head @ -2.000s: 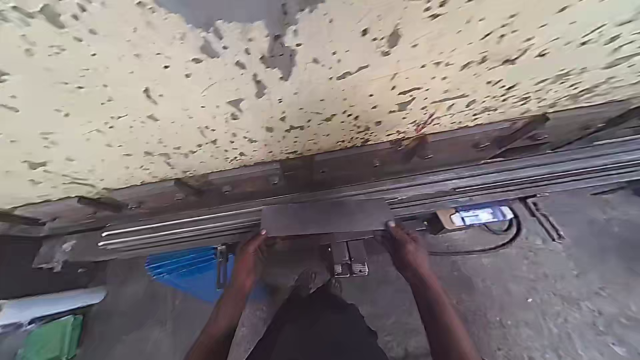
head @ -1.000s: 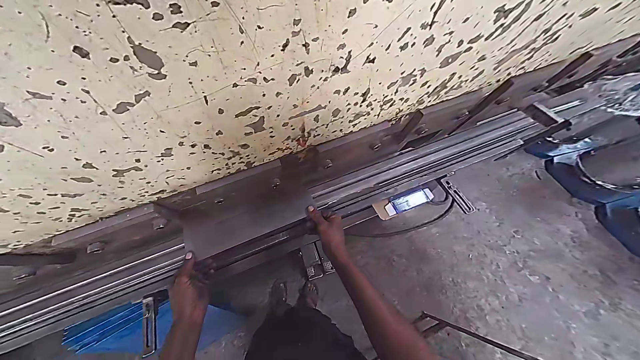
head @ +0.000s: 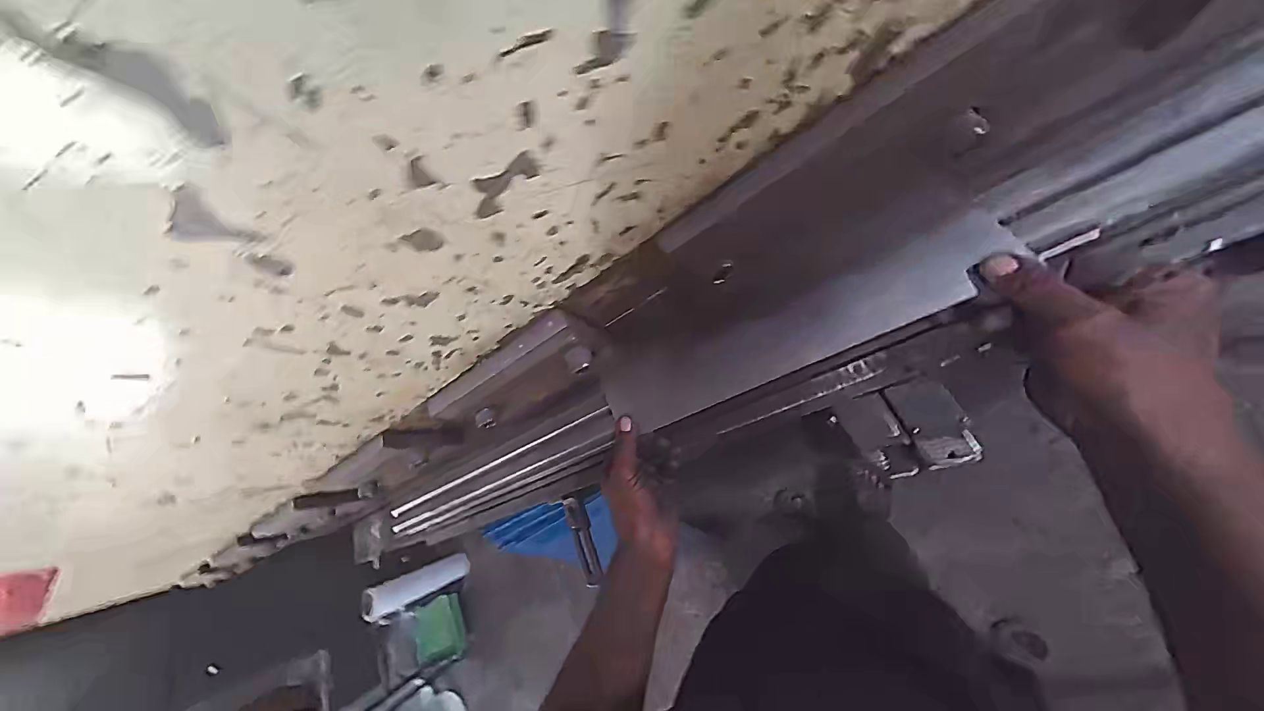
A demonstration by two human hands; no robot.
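Observation:
A flat grey metal sheet (head: 800,326) lies along the bed of a large machine, beneath its cream, paint-chipped upper beam (head: 415,237). My left hand (head: 637,494) grips the sheet's near left corner, thumb on top and fingers hidden below. At the near right corner, my right hand (head: 1116,336) holds the sheet with its thumb on the upper face; its other fingers are partly hidden and blurred. The sheet's far edge reaches the dark bolted clamp bar (head: 721,272). Left of the sheet run bright metal rails (head: 504,469).
Below the bed is a foot pedal (head: 923,425) on the concrete floor. A blue sheet-like item (head: 548,528) lies beneath the rails, behind a slotted metal bracket (head: 585,538). A white roll (head: 415,588) and a green object (head: 439,629) are at the lower left.
The sheet, held near my body two seconds ago, now lies farther in, toward the clamp bar. Both hands have stayed at its near corners. The view has swung and tilted strongly.

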